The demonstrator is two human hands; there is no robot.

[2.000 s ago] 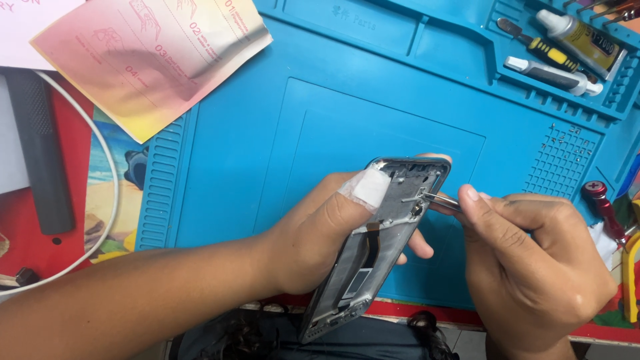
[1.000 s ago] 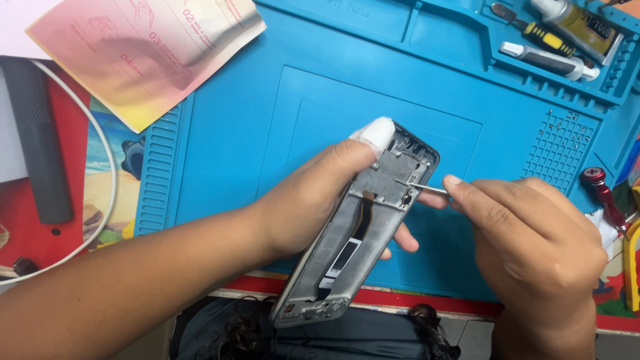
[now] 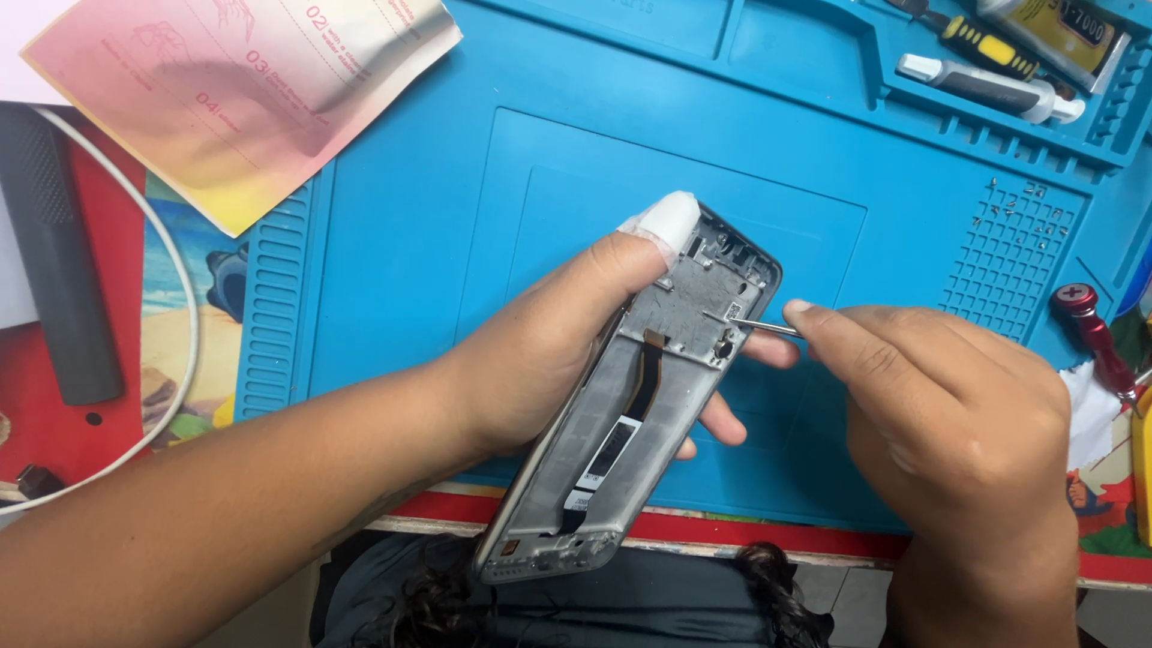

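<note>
My left hand (image 3: 558,333) grips the long edges of an opened smartphone frame (image 3: 630,441), its thumb wrapped in white tape or cloth. The frame is tilted, its inner metal side up, over the front edge of the mat. A dark flex cable (image 3: 645,382) with a white label runs along its middle. My right hand (image 3: 945,405) holds thin metal tweezers (image 3: 765,327) between thumb and fingers. Their tip meets or hovers just over the metal plate near the frame's right edge; contact cannot be told. Most of the tweezers is hidden by the fingers.
A blue silicone repair mat (image 3: 405,234) lies beneath, with small screws in its grid (image 3: 1017,234). A glue tube (image 3: 1062,36), a white-capped pen-like tube (image 3: 990,85) and a red screwdriver (image 3: 1093,337) are at right. A printed sheet (image 3: 243,99) and white cable (image 3: 184,297) are at left.
The phone frame has turned more face-up and its lower end shows more fully than two seconds ago. My right hand has stayed by its right edge with the tweezers.
</note>
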